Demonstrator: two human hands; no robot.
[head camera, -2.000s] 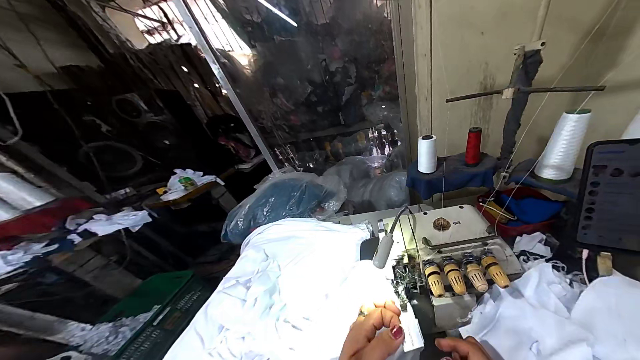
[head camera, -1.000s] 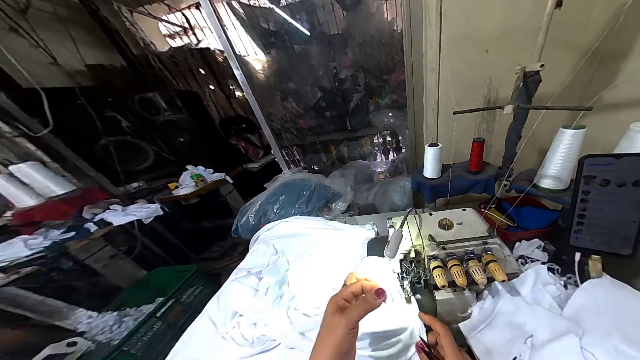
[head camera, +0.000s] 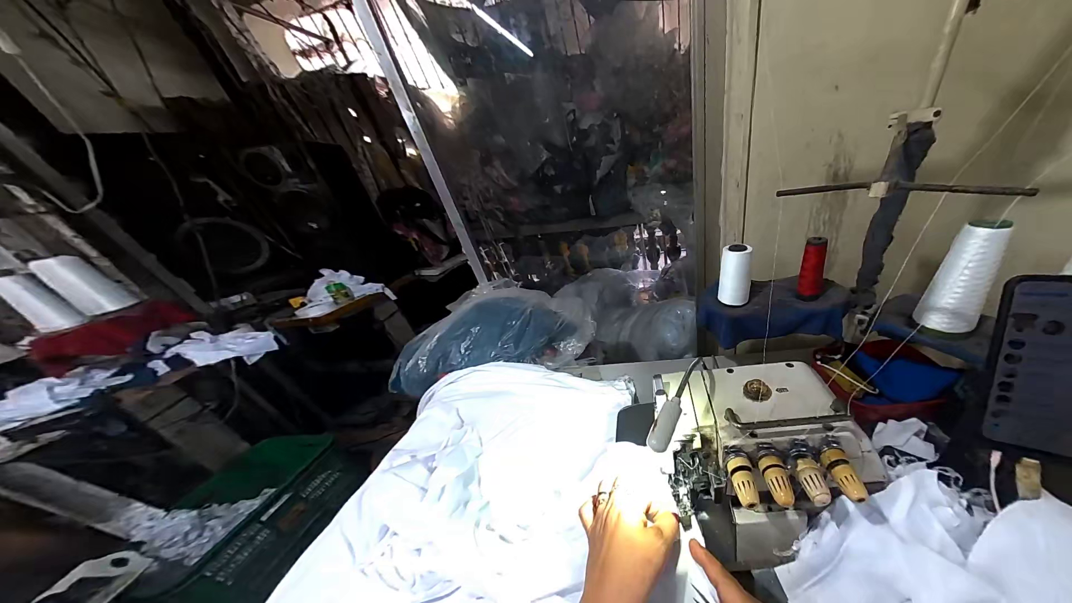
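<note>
An overlock sewing machine (head camera: 779, 410) with several yellowish tension knobs stands at the right of centre, its small lamp (head camera: 664, 425) lit over the needle area. A large heap of white fabric (head camera: 486, 469) lies to its left. My left hand (head camera: 628, 536) rests on the fabric just left of the presser foot area, fingers bent onto the cloth; glare hides whether it pinches any. My right hand (head camera: 720, 574) shows only in part at the bottom edge, a finger beside the fabric's edge below the machine; what it holds is hidden.
White fabric pieces (head camera: 904, 536) lie right of the machine. Behind stand a white thread spool (head camera: 734, 275), a red spool (head camera: 811, 268) and a large white cone (head camera: 963, 276). A phone (head camera: 1030, 368) is at the right edge. Plastic bags (head camera: 494, 335) sit behind; a green crate (head camera: 285, 502) holds scraps at left.
My left hand, raised with bent fingers above the fabric in the earlier frames, is now lower and reaches flatter over the cloth beside the machine. Less of my right hand shows than one second ago.
</note>
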